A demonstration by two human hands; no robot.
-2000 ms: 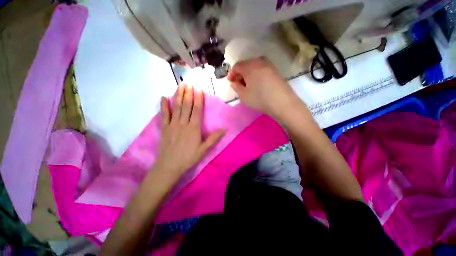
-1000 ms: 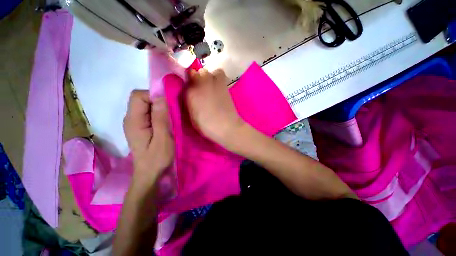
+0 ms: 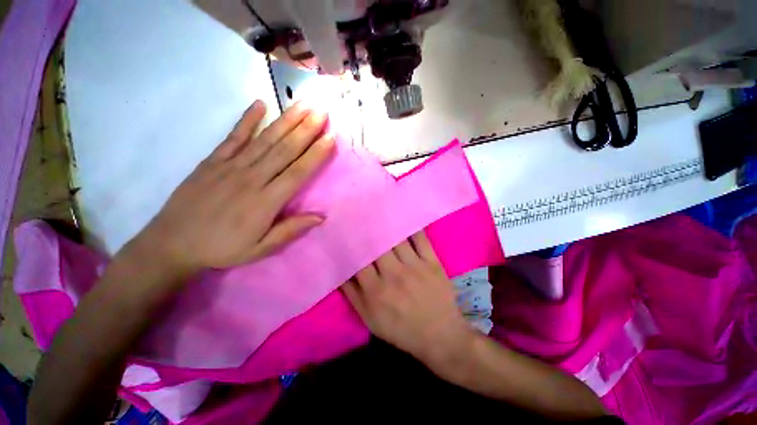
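Note:
The light-pink panel [image 3: 332, 228] lies over the hot-pink panel [image 3: 469, 241] on the machine bed and table edge. My left hand [image 3: 241, 187] lies flat on the light-pink panel, fingers spread, fingertips in the lamp glare by the needle area. My right hand [image 3: 407, 290] is at the panels' near edge, its fingertips under the light-pink panel and on the hot-pink one; whether it pinches cloth is unclear. The sewing machine [image 3: 473, 75] stands above, with a ridged silver knob [image 3: 403, 100] right of the foot. Glare hides the needle point.
Black scissors [image 3: 608, 116] and a pale yellow thread bundle [image 3: 568, 66] lie on the bed at right. A flat black rectangle [image 3: 726, 143] lies beyond the printed ruler scale [image 3: 598, 195]. A crumpled pink pile [image 3: 647, 307] is lower right. A light-pink strip [image 3: 25, 91] is at left.
The panels are spread with light pink on top again after being folded up. My left hand has opened from a fist and lies flat. My right hand has moved from the foot down to the near edge.

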